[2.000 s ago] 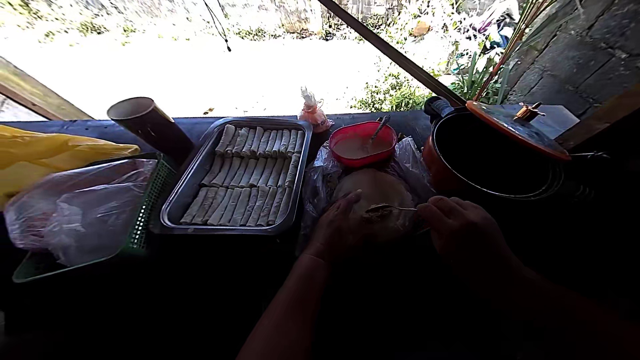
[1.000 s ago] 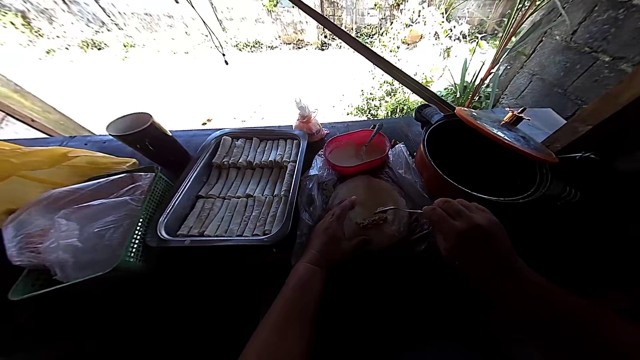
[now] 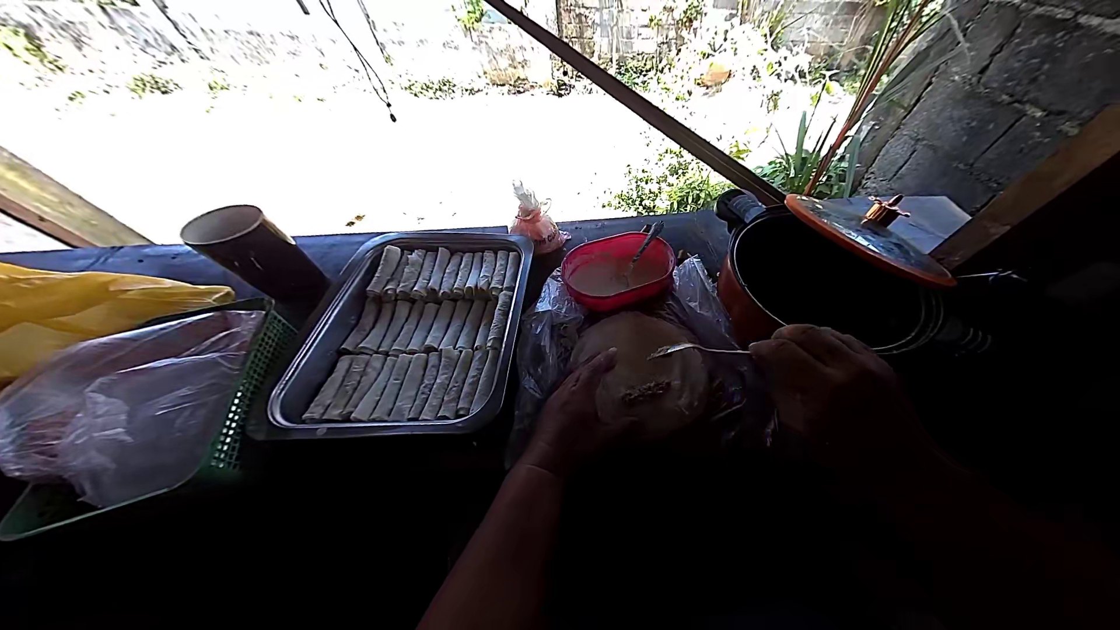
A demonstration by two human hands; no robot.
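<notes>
A stack of round thin wrappers [image 3: 634, 350] lies on clear plastic, with a small strip of brownish filling [image 3: 646, 391] on the top one. My left hand [image 3: 582, 407] rests at the left edge of the wrappers, fingers apart. A metal fork or spoon [image 3: 700, 349] is held in my right hand [image 3: 822, 381], its tip above the wrapper behind the filling. Just behind the wrappers stands a red plastic bowl [image 3: 617, 302] of pale liquid with a utensil in it. Left of them, a metal tray [image 3: 522, 324] holds three rows of rolled wrappers [image 3: 429, 324].
An orange pot [image 3: 744, 302] with its lid [image 3: 866, 238] tilted on the rim stands at the right. A tied plastic bag [image 3: 535, 223] is behind the tray. On the left are a dark cylindrical container [image 3: 254, 254], a green basket [image 3: 254, 376] with plastic bags and a yellow bag [image 3: 96, 297].
The utensil in my right hand has moved off the filling, toward the back of the wrapper. The filling now lies as a short strip. My left hand remains at the wrapper's edge.
</notes>
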